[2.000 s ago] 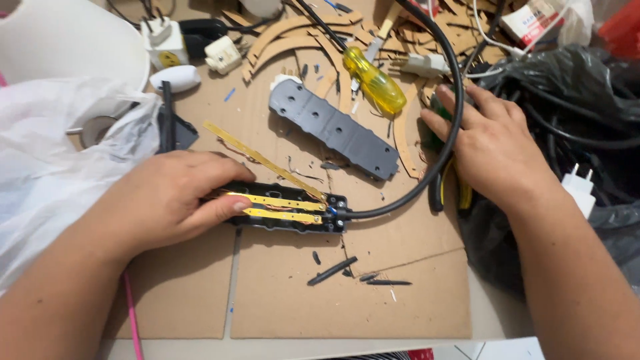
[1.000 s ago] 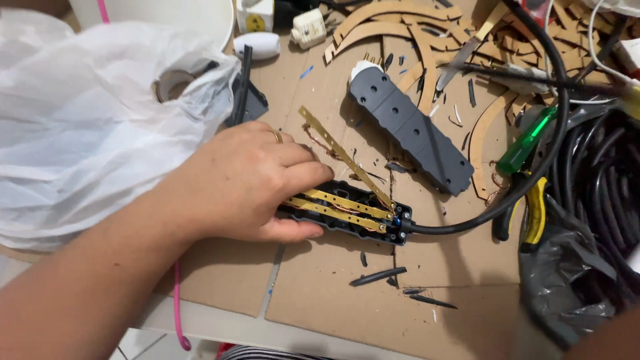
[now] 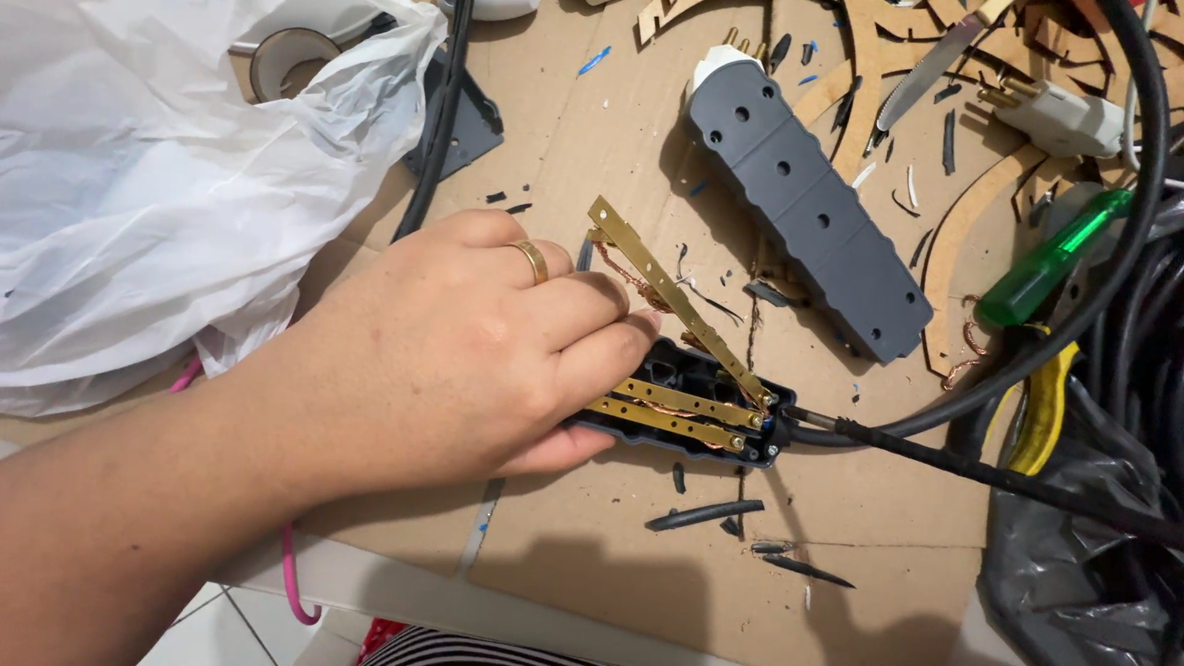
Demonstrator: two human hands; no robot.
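My left hand (image 3: 481,342), with a ring on one finger, grips the left part of a black plastic power strip housing (image 3: 684,361), which lies open on cardboard. Two brass contact strips (image 3: 689,400) lie inside. A third brass strip (image 3: 661,282) slants up out of it, with twisted copper wire beside it. A black cable (image 3: 832,437) enters the housing's right end. A thin dark rod with a bare metal tip, apparently a screwdriver shaft (image 3: 962,467), reaches from the right edge to that end. Its handle and my right hand are out of view.
A grey power strip cover (image 3: 809,213) lies above right. Further right are a green-handled tool (image 3: 1045,268), a yellow-and-black handle (image 3: 1045,416), a serrated knife (image 3: 930,79) and a white plug (image 3: 1064,120). A white plastic bag (image 3: 166,185) is at left; black scraps (image 3: 705,514) lie in front.
My right hand, at the tools on the right two seconds ago, has left view. The yellow screwdriver has gone from its place, and the dark rod has come to the housing's cable end. The view is closer.
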